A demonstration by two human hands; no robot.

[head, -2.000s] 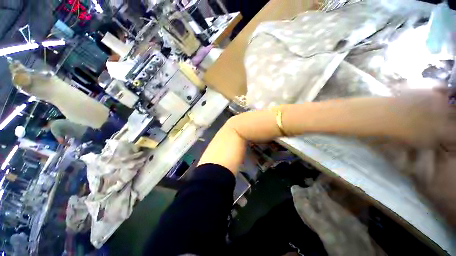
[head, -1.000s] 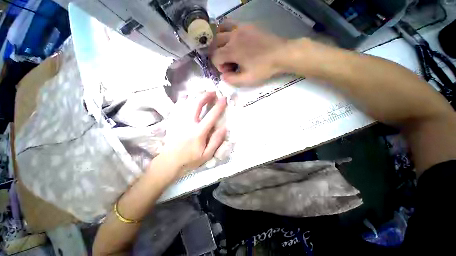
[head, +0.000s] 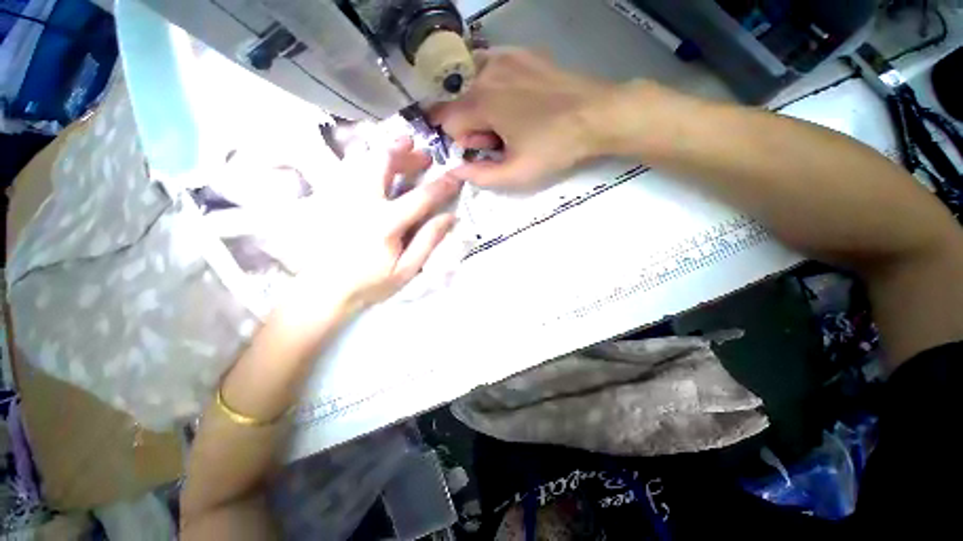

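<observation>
The pale blotched garment body (head: pixel 116 306) lies left of the needle, its near part washed out by bright light. The sewing machine head (head: pixel 285 48) stands above it, with the presser foot and needle (head: pixel 436 143) lit between my hands. My left hand (head: pixel 391 243) presses on the cloth, fingertips close to the foot. My right hand (head: pixel 528 122) is bent at the right of the foot, thumb and finger pinched together; a small dark thing shows there, too hidden to name. Whether it holds cloth is unclear. A browner cut piece (head: pixel 623 396) lies on my lap.
Black-handled shears (head: pixel 913 127) lie at the table's right. A dark grey box (head: pixel 760 42) stands at the back right. A printed ruler (head: pixel 676 259) runs along the white table's front. Brown board (head: pixel 85 454) is under the cloth at left.
The view has turned from the left side to the needle area. Since one second ago, my left fingertips have come closer to my right hand at the foot, and the left hand lies flatter.
</observation>
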